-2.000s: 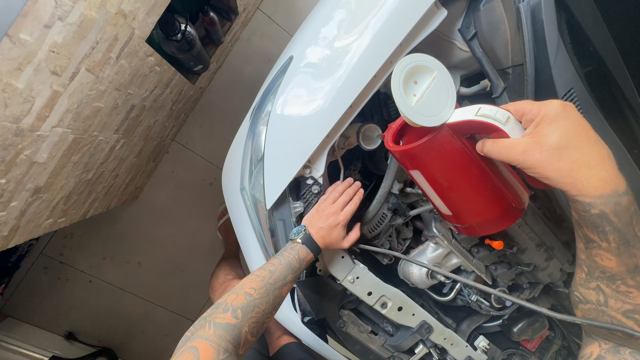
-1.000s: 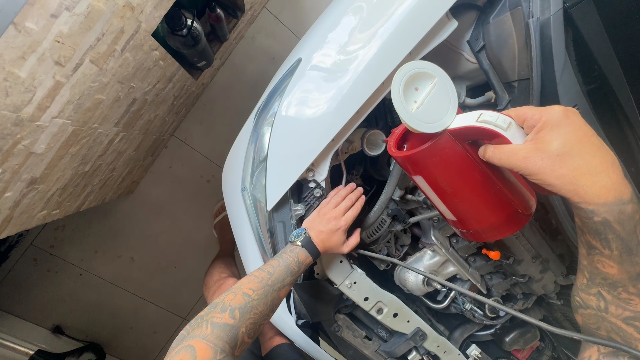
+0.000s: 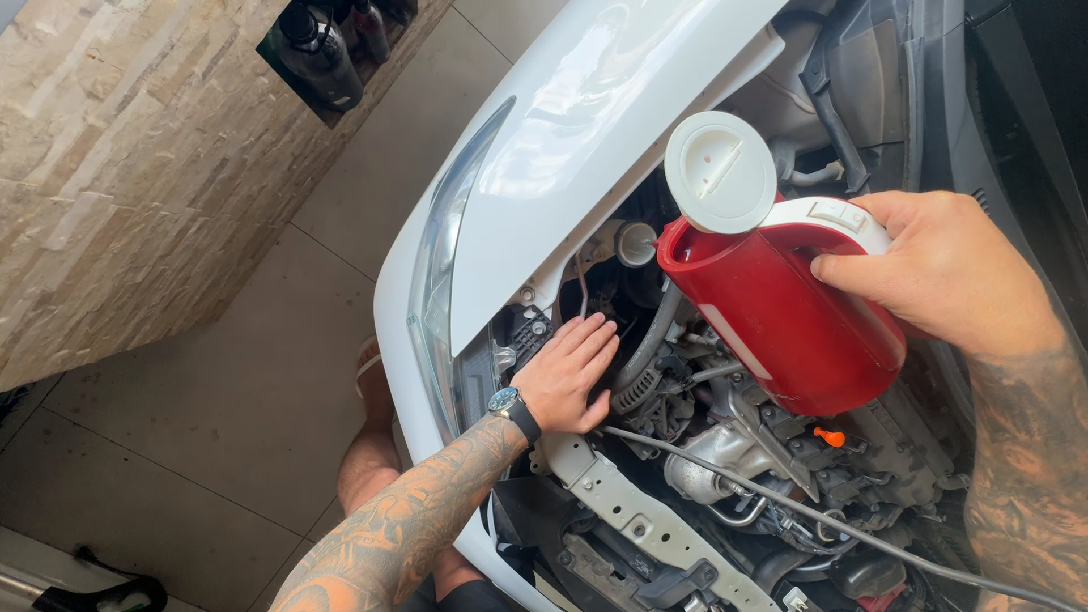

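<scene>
My right hand (image 3: 960, 263) grips the white handle of a red electric kettle (image 3: 782, 314), which is tilted over the engine bay. Its round white lid (image 3: 721, 172) stands raised. The spout is beside the open mouth of a filler neck (image 3: 635, 244) near the white fender; liquid shows in the mouth. My left hand (image 3: 568, 374), with a watch (image 3: 504, 399) on the wrist, rests flat with nothing in it at the front edge of the engine bay, beside the headlight (image 3: 446, 280). Whether it presses on a part below is hidden.
A metal front crossmember (image 3: 633, 518) and the prop rod (image 3: 816, 510) cross the bay. An orange dipstick handle (image 3: 829, 438) shows below the kettle. A stone-clad wall (image 3: 127, 187) with bottles (image 3: 319, 64) in a niche stands left, above the tiled floor (image 3: 255, 382).
</scene>
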